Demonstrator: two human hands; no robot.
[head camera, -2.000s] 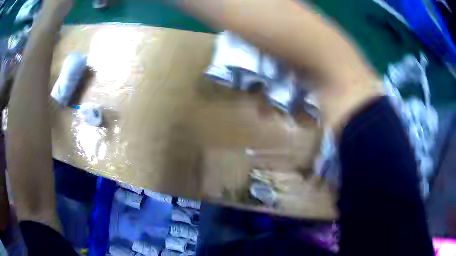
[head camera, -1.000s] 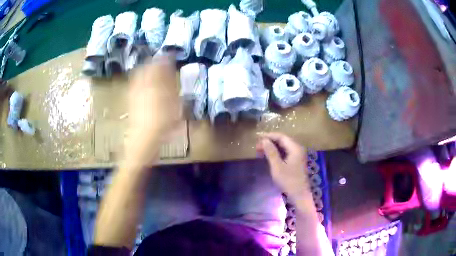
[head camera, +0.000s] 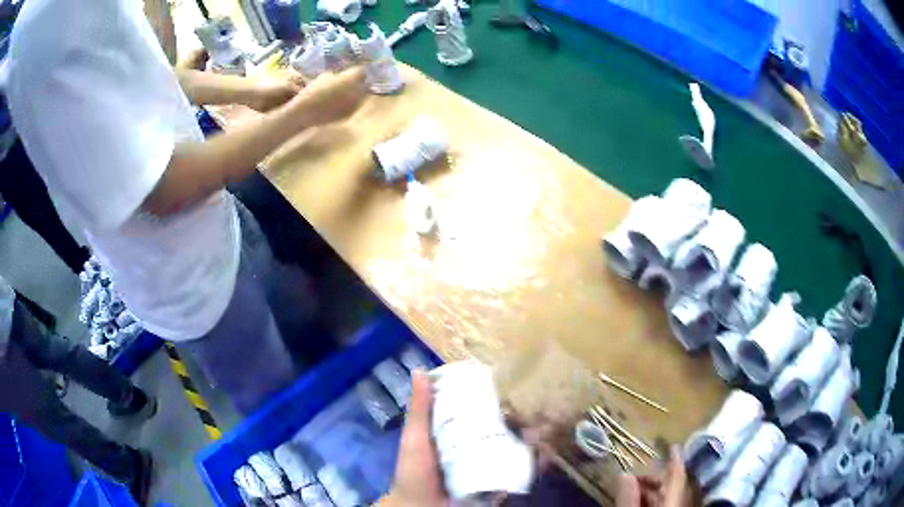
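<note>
My left hand (head camera: 417, 460) holds a light grey hollow sleeve (head camera: 478, 431) upright near the table's front edge, at the bottom of the view. My right hand (head camera: 659, 489) is at the bottom edge and partly cut off, with its fingers bent together; whether it holds a thin swab cannot be told. Between the hands a tiny round cup (head camera: 593, 438) stands with several thin swabs (head camera: 622, 436) beside it, and one more swab (head camera: 634, 392) lies apart.
Grey sleeves (head camera: 711, 241) stand in rows at right, with ribbed pieces (head camera: 864, 465) beyond. A white bottle (head camera: 421, 211) and another sleeve (head camera: 409, 149) lie mid-table. A person in white (head camera: 109, 168) works at left. A blue bin of sleeves (head camera: 297, 421) is below; a green belt (head camera: 595, 114) runs behind.
The view has swung left, bringing in the neighbouring person and the blue bin. My left hand, blurred over the table before, now holds a sleeve. My right hand now sits lower, cut off by the edge.
</note>
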